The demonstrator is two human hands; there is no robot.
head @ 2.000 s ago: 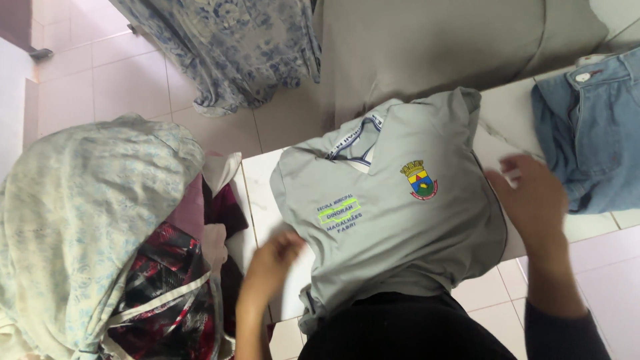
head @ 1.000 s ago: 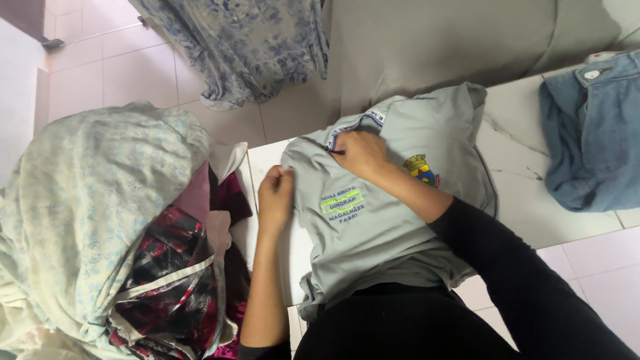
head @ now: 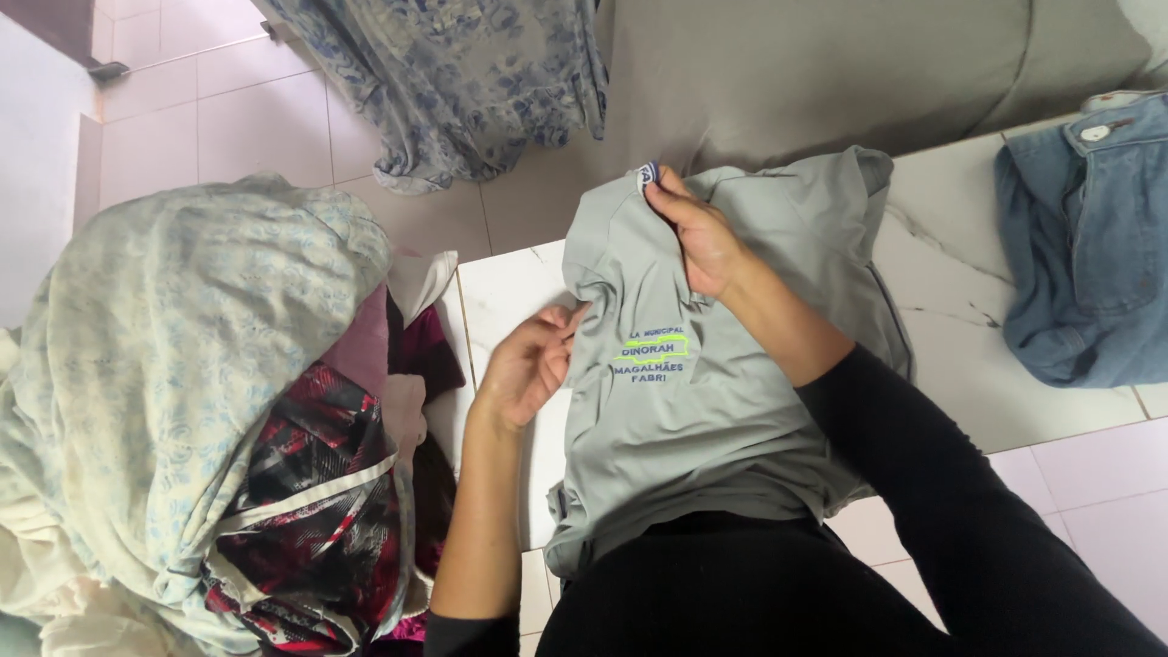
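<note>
A grey shirt [head: 730, 383] with a printed chest and a dark blue lettered collar lies bunched on a white marble-patterned surface [head: 949, 274], its lower part against my black clothing. My right hand [head: 703, 228] grips the collar between thumb and fingers and holds it up at the shirt's far side. At the shirt's left edge is my left hand [head: 538, 360], its fingertips pinching or tucked behind the grey fabric; the tips are partly hidden. The crest seen earlier on the chest is covered by folds and my right arm.
On the left rises a heap of clothes with a pale patterned cloth [head: 201, 301] over a red and black garment [head: 319, 493]. Folded blue jeans [head: 1095, 255] lie on the right. Beyond the surface are a blue floral cloth [head: 474, 91] and a grey covered seat or sofa [head: 821, 73].
My right hand went from beside the shirt to its collar and has lifted the collar. My left hand is now against the shirt's left edge. The chest fabric has folded, covering the crest.
</note>
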